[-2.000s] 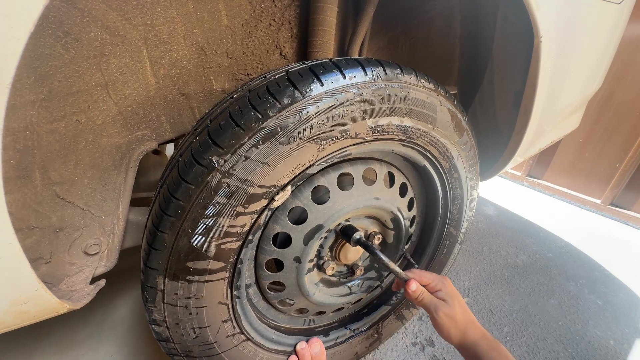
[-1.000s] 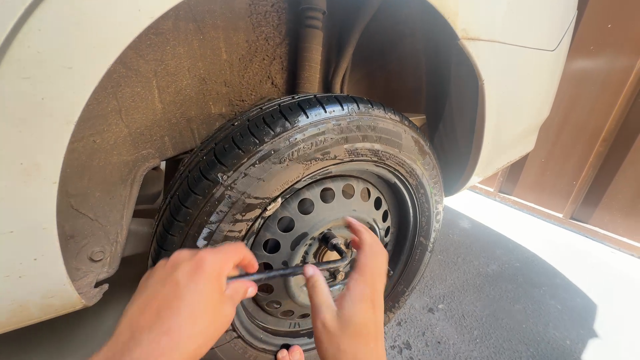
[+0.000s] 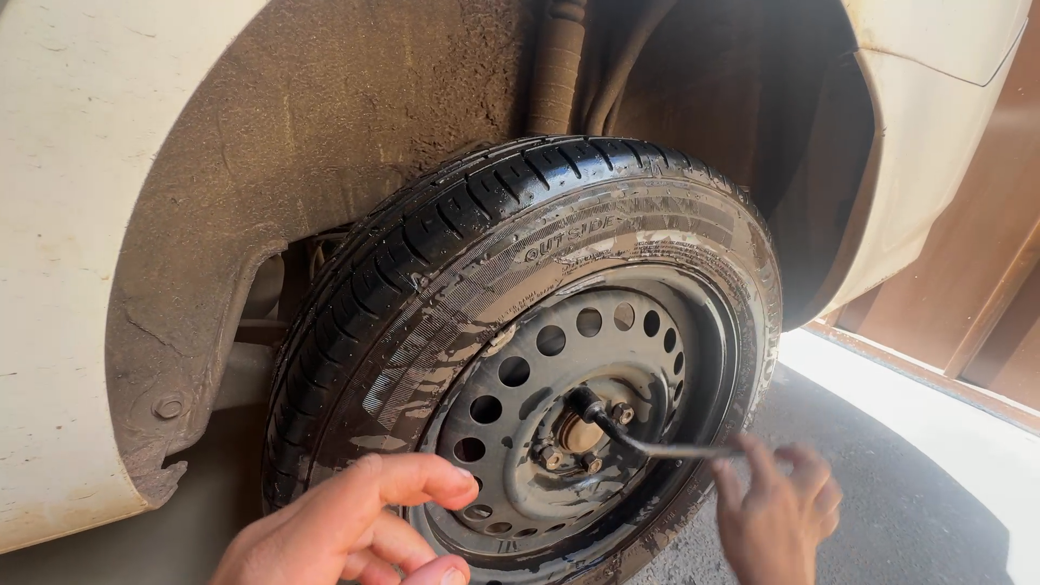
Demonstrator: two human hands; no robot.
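An L-shaped lug wrench (image 3: pixel 650 448) has its black socket on the upper left part of the bolt circle of a dark steel wheel (image 3: pixel 561 333). My right hand (image 3: pixel 772 508), blurred, is at the handle's right end, which lies between thumb and index finger. Bare of any tool, my left hand (image 3: pixel 349 520) is in front of the wheel's lower left, fingers bent and apart. Several lug bolts (image 3: pixel 622 413) show around the rusty hub centre (image 3: pixel 580 433). The wet, muddy tire (image 3: pixel 487 252) bears moulded writing. Its lowest part is out of view.
A muddy wheel well (image 3: pixel 325 106) and a light car body (image 3: pixel 73 244) surround the tire. Behind it hangs a dirty shock absorber (image 3: pixel 556 69). Brown metal panels (image 3: pixel 942 301) stand at the right, beyond grey pavement (image 3: pixel 861 487) partly in shadow.
A second ago my left hand was on the wrench handle; it has let go and is lower. My right hand has moved from near the socket to the handle's end at the right.
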